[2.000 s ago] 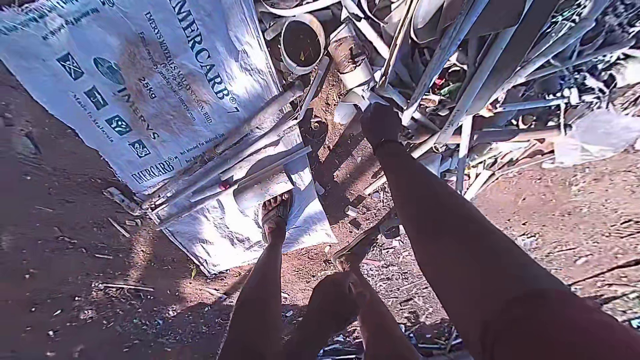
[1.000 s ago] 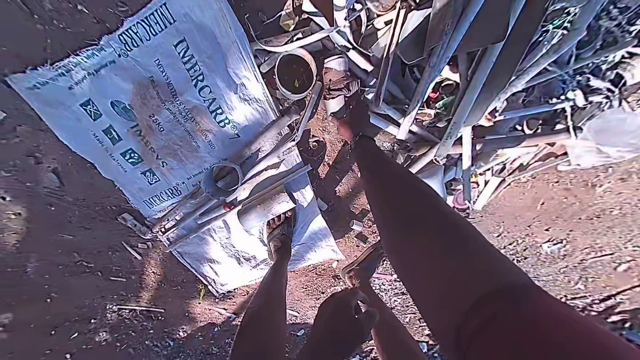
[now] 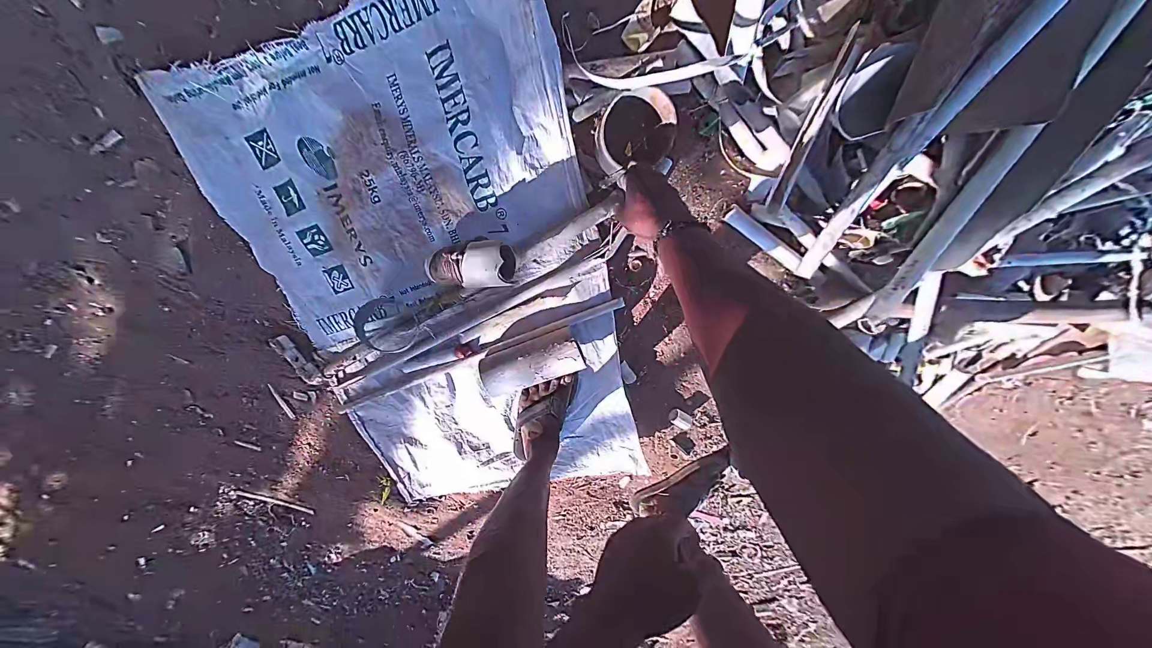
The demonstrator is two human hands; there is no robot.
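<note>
My right hand (image 3: pixel 650 202) reaches to the lower rim of a short, wide white pipe piece (image 3: pixel 605 139) with dark soil in its opening; its grip is unclear. My left hand (image 3: pixel 648 571) is low in the middle, dark and blurred, near my legs, its fingers not readable. A white pipe fitting with a brown, dirty end (image 3: pixel 486 265) lies on the printed woven sack (image 3: pixel 504 99). Below it are long thin pipes (image 3: pixel 531 292), a grey ring (image 3: pixel 360 319) and a short wide white pipe length (image 3: pixel 533 363) by my sandalled foot.
A tangled heap of plastic pipes and strips (image 3: pixel 918 153) fills the upper right. Brown soil with small debris (image 3: pixel 162 468) surrounds the sack. My other foot (image 3: pixel 684 481) stands just off the sack. A small white pipe piece (image 3: pixel 680 419) lies on the soil.
The pipe fitting, earlier on the soil beside the heap, now lies on the sack. My right hand has moved left from there to the wide pipe piece. The grey ring appeared on the sack one second ago.
</note>
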